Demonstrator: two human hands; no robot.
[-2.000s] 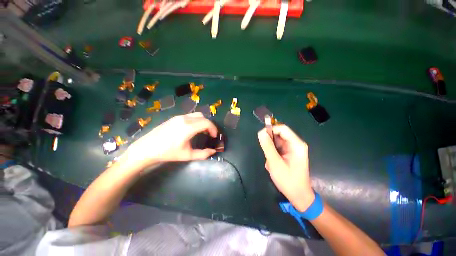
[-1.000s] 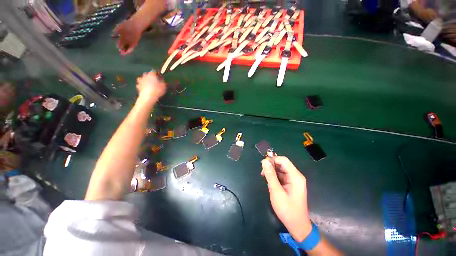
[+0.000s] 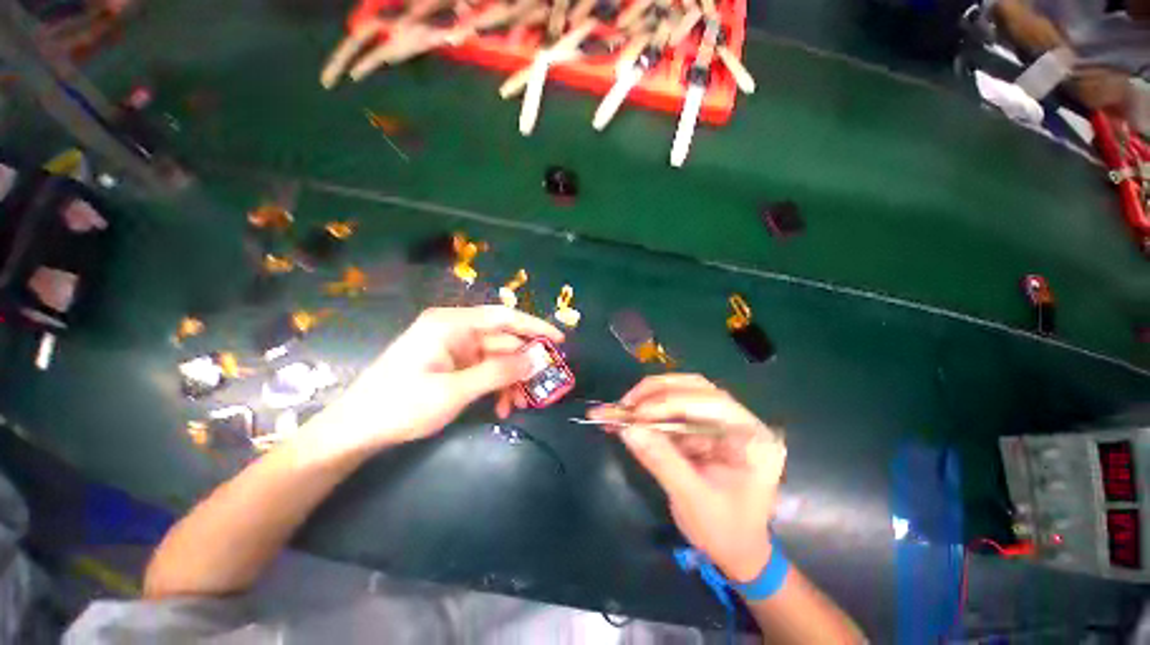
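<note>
My left hand (image 3: 435,372) holds a red-edged watch body (image 3: 546,373) between thumb and fingers, its inner electronics facing up. My right hand (image 3: 706,460), with a blue strap (image 3: 764,572) at the wrist, holds thin metal tweezers (image 3: 631,421). Their tips point left, a little below and right of the watch body, apart from it. A grey display module (image 3: 629,334) with an orange flex tail lies just beyond my right hand. A dark display module (image 3: 752,340) lies to its right. Several more lie at left, some blurred.
A red-orange tray (image 3: 505,48) of strapped watches is at the back. Dark watch pieces (image 3: 782,219) lie beyond the bench seam. A thin black lead (image 3: 536,444) lies below the watch body. A power supply (image 3: 1072,502) and blue mat (image 3: 927,542) are at right. Another person's arm shows top right.
My left hand has come back from reaching forward at left and now holds a watch body. My right hand has left the grey display module, its tweezers now pointing left. The view has shifted.
</note>
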